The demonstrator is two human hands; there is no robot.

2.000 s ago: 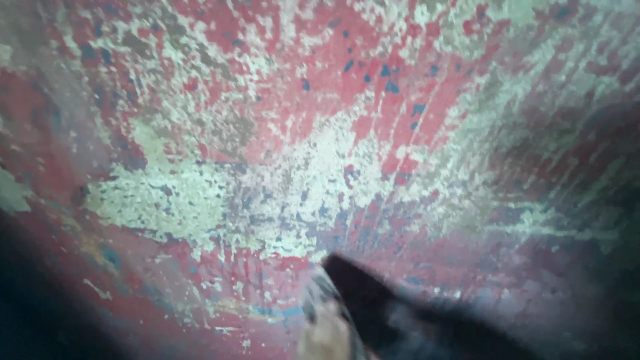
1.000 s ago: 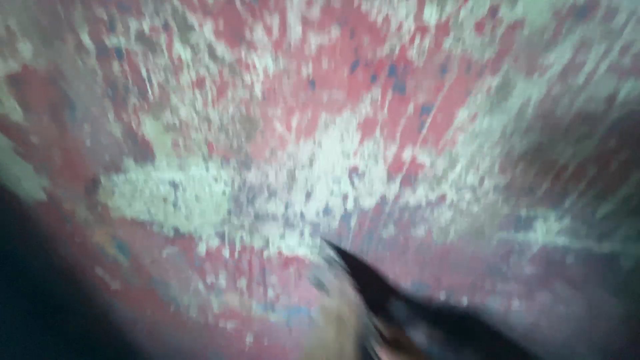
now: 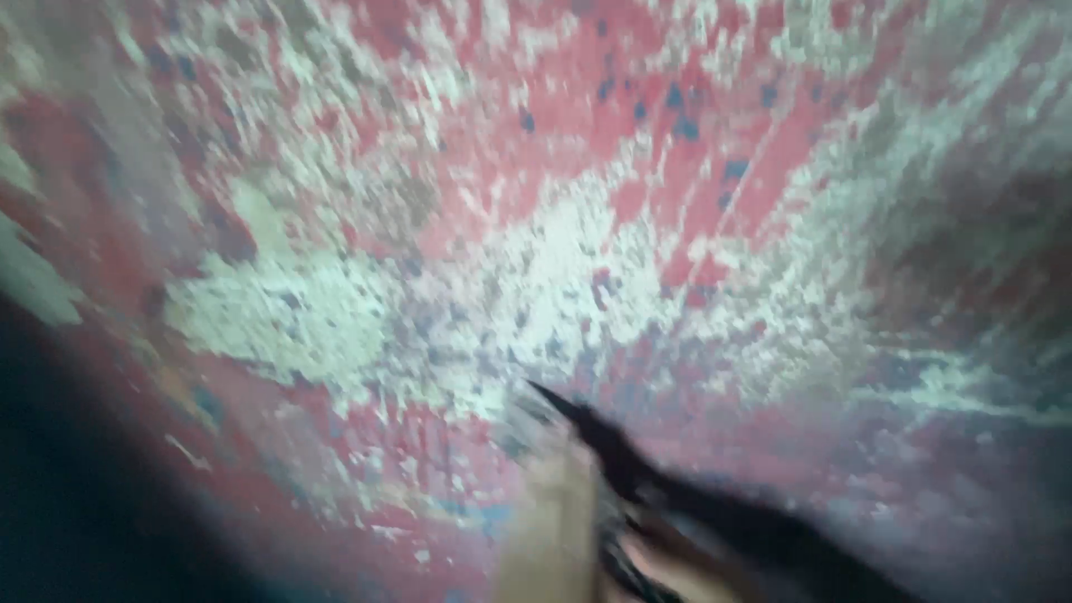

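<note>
My right hand [image 3: 682, 565] shows partly at the bottom edge, right of the middle, with its fingers around a blurred hand tool. The tool [image 3: 548, 528] has a pale beige body and a greyish tip; its exact kind cannot be told. That tip lies over a worn painted surface [image 3: 569, 276], just below a whitish patch; blur hides whether they touch. Red, white and blue-grey paint shows on the surface in streaks and flakes. My left hand is out of view.
A dark shadow [image 3: 754, 515] runs from beside the tool's tip to the lower right. Another dark, blurred area [image 3: 75, 486] fills the lower left corner. Brownish, dimmer paint [image 3: 980, 243] covers part of the right side.
The tool and my right hand have moved up in the view, and more of the hand shows than two seconds ago. The shadow beside the tool has shifted with them.
</note>
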